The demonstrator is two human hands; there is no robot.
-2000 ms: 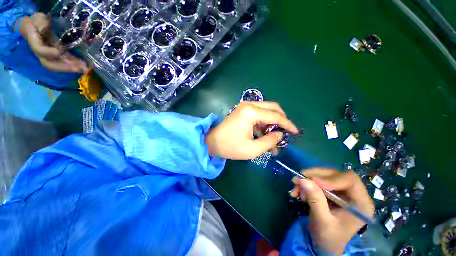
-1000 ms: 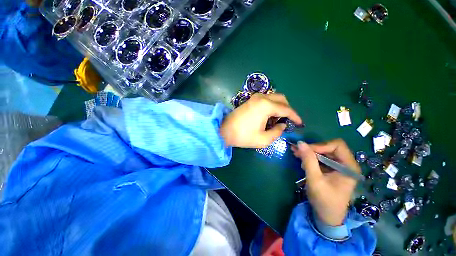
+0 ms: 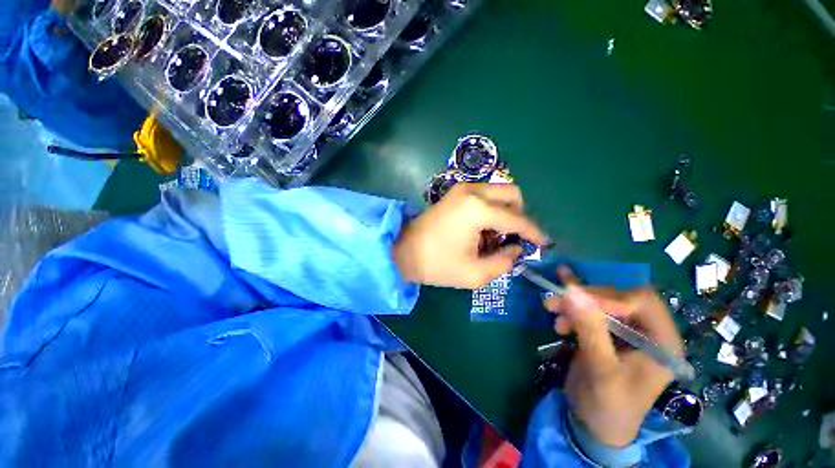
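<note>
My left hand (image 3: pixel 467 236) holds a small dark watch housing (image 3: pixel 502 243) between thumb and fingers; the fingers cover most of it. My right hand (image 3: pixel 618 352) holds silver-grey tweezers (image 3: pixel 632 340) like a pen, slightly blurred, with the tip close to the housing. Whether the tweezers touch it or hold a part, I cannot tell. A blue adhesive sheet (image 3: pixel 490 304) with rows of small pale marks lies on the mat beneath and between my hands. Two round silver-rimmed housings (image 3: pixel 474 156) lie just beyond my left hand.
A clear blister tray (image 3: pixel 263 77) of round housings is at upper left, with a yellow item (image 3: pixel 157 146) beside it. White batteries (image 3: pixel 680 247) and small dark parts (image 3: pixel 753 274) lie scattered at right on the green mat (image 3: pixel 549 101). Another person's blue sleeve (image 3: pixel 41 69) is at far left.
The view has shifted. My right hand has moved in to the housing, with the tweezers angled down-right. More of the blue sheet shows. The other person's hand at the tray has left view.
</note>
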